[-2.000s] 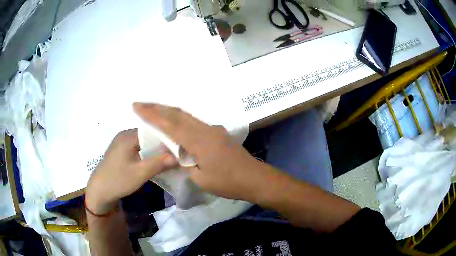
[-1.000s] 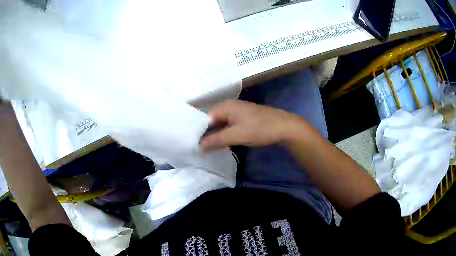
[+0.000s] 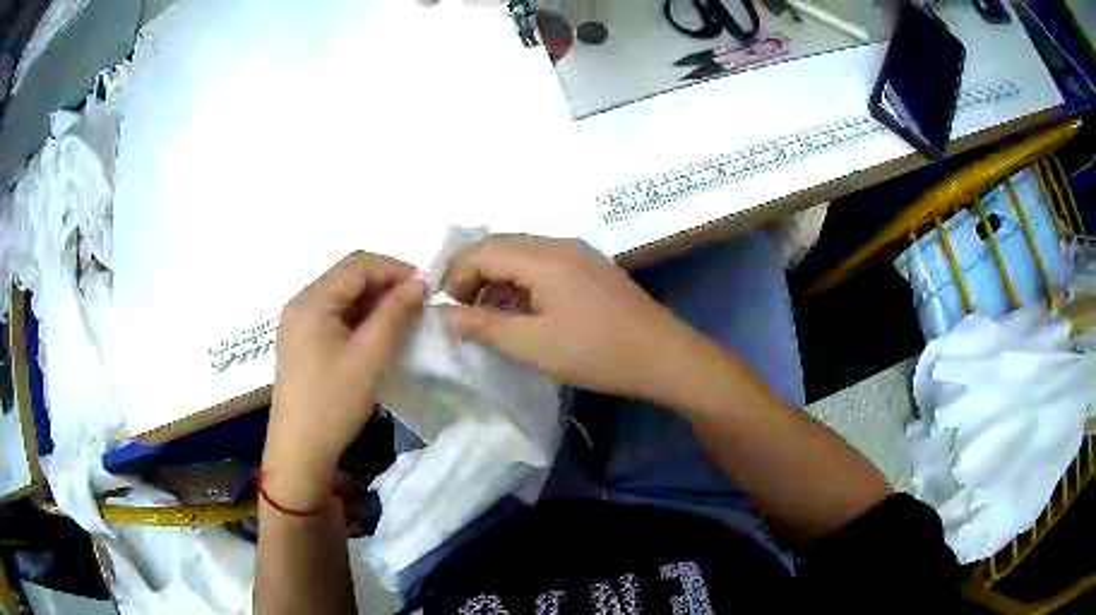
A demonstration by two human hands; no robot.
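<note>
A white fabric piece [image 3: 463,378] hangs from both hands over the front edge of the table and down to the lap. My left hand [image 3: 349,348] pinches its upper edge between thumb and fingers. My right hand [image 3: 541,306] pinches the same edge just to the right, its fingertips close to those of my left hand. A small end of the fabric sticks up between the hands. The exact fold at the fingertips is too blurred to tell.
The white table [image 3: 301,156] has a printed ruler [image 3: 745,150] along its front edge. Thread snips [image 3: 736,57], black shears [image 3: 712,15] and a black phone [image 3: 918,78] lie at the upper right. White cloth [image 3: 1004,421] fills a yellow-railed cart [image 3: 949,198]. More white cloth [image 3: 60,240] hangs at left.
My left hand has come back from the far left, where the fabric was spread. Both hands now meet at the fabric's edge. The view has shifted, and the snips and shears show again.
</note>
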